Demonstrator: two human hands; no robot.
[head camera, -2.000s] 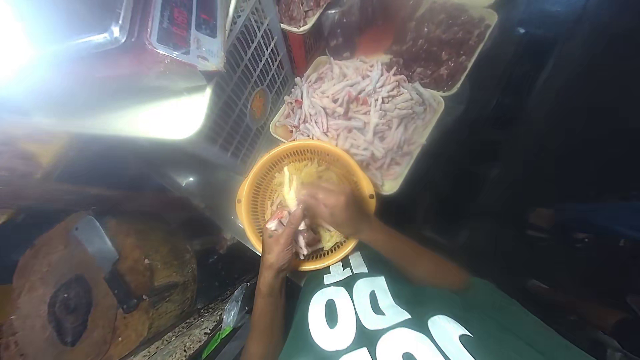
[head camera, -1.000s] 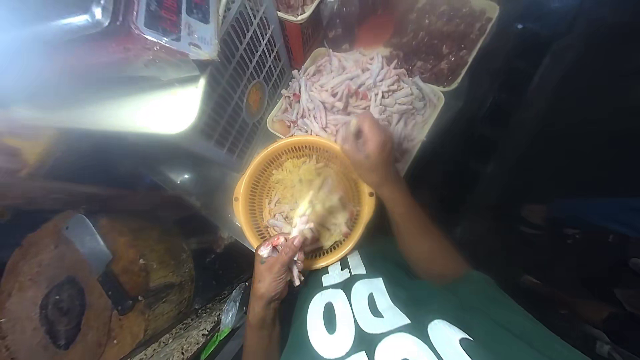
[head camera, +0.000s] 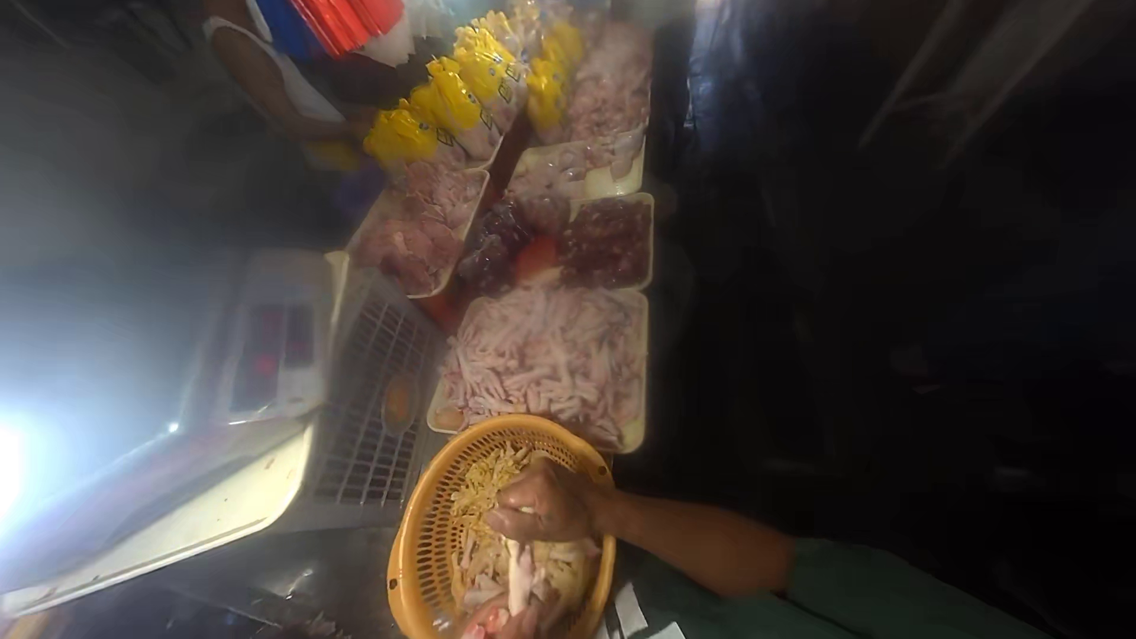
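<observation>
An orange plastic colander stands at the bottom centre, holding yellowish peeled skin and pale chicken feet. Over it my right hand is closed on the upper end of a pale chicken foot. Low in the colander, at the frame's bottom edge, my left hand grips the lower end of that foot, with a reddish piece showing beside the fingers. Beyond the colander's rim lies a cream tray piled with chicken feet.
Trays of dark red organ meat and pink meat stand farther back, near yellow plastic bags. A grey plastic crate and a scale are at left. Another person's arm is at upper left.
My right hand has come back from beside the feet tray to the foot over the colander. The view has tilted up, showing more trays and the other person.
</observation>
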